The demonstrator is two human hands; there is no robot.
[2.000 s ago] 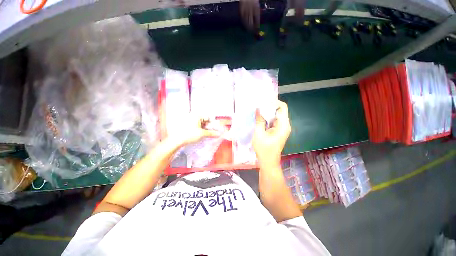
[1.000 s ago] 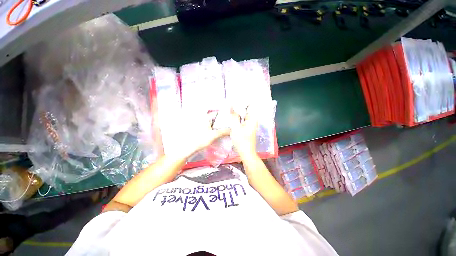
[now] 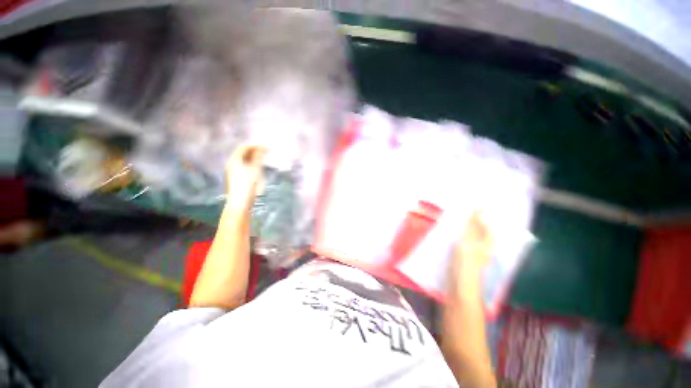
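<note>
The red tray (image 3: pixel 326 201) lies in front of me on the green bench, holding rows of pale bagged parts (image 3: pixel 394 170). A red gap shows near its middle. My left hand (image 3: pixel 246 168) is at the near side of the large crumpled poly bag pile (image 3: pixel 284 98), left of the tray; blur hides whether it grips anything. My right hand (image 3: pixel 475 236) is over the right part of the tray, washed out by glare; its fingers and any hold cannot be made out.
Red stacked trays (image 3: pixel 663 284) stand at the right edge. More filled trays (image 3: pixel 545 352) are low at right, below the bench. A red block (image 3: pixel 198 265) is by my left forearm. Small dark parts (image 3: pixel 598 114) lie at the back right. A white shelf edge crosses the top.
The view has swung left and blurred. My left hand has left the tray for the bag pile. My right hand has moved apart from it, towards the tray's right side. The red gap shows again.
</note>
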